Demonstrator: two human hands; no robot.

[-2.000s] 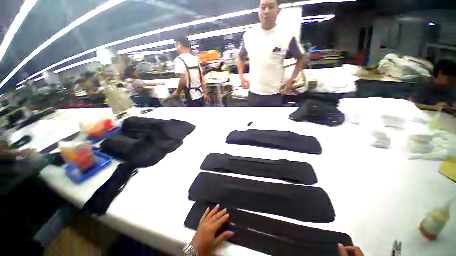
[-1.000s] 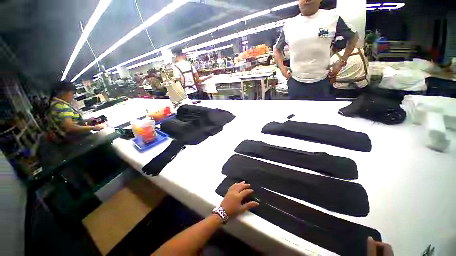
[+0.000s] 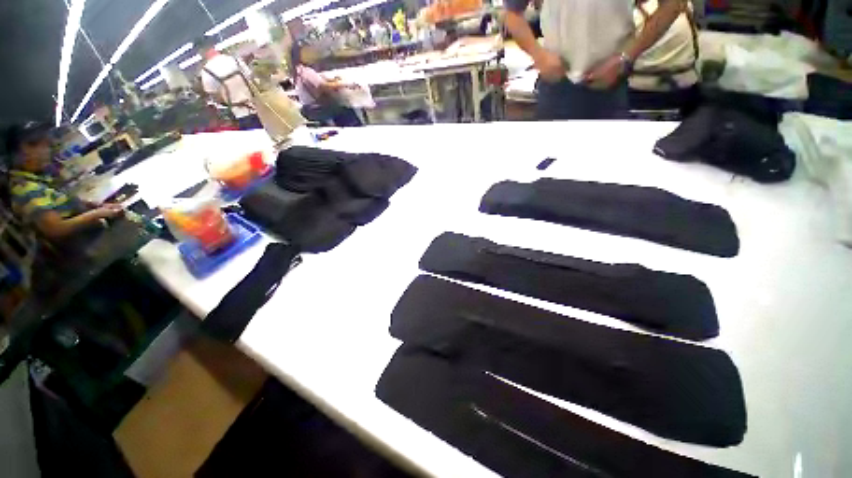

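The nearest black fabric panel [image 3: 439, 397] lies slantwise at the near edge of the white table [image 3: 346, 345], cut off by the bottom of the picture. A thin pale line [image 3: 532, 439] runs along its middle. Its far edge touches or overlaps the second black panel [image 3: 579, 359] at the left end. A third panel [image 3: 570, 285] and a fourth panel [image 3: 612, 215] lie beyond, roughly parallel. Neither my left hand nor my right hand is in the picture.
A pile of black panels [image 3: 322, 196] lies at left, with a dark strip bundle [image 3: 248, 294] near the edge. Blue trays [image 3: 220, 254] hold bags with red-orange contents. A small black tab [image 3: 546, 163] and black bundle [image 3: 729, 140] lie at the far side. People [image 3: 584, 47] stand beyond.
The view has shifted and moved closer to the panels. Both hands, earlier on the nearest panel, are out of the picture. The squeeze bottle seen at first is also out of view.
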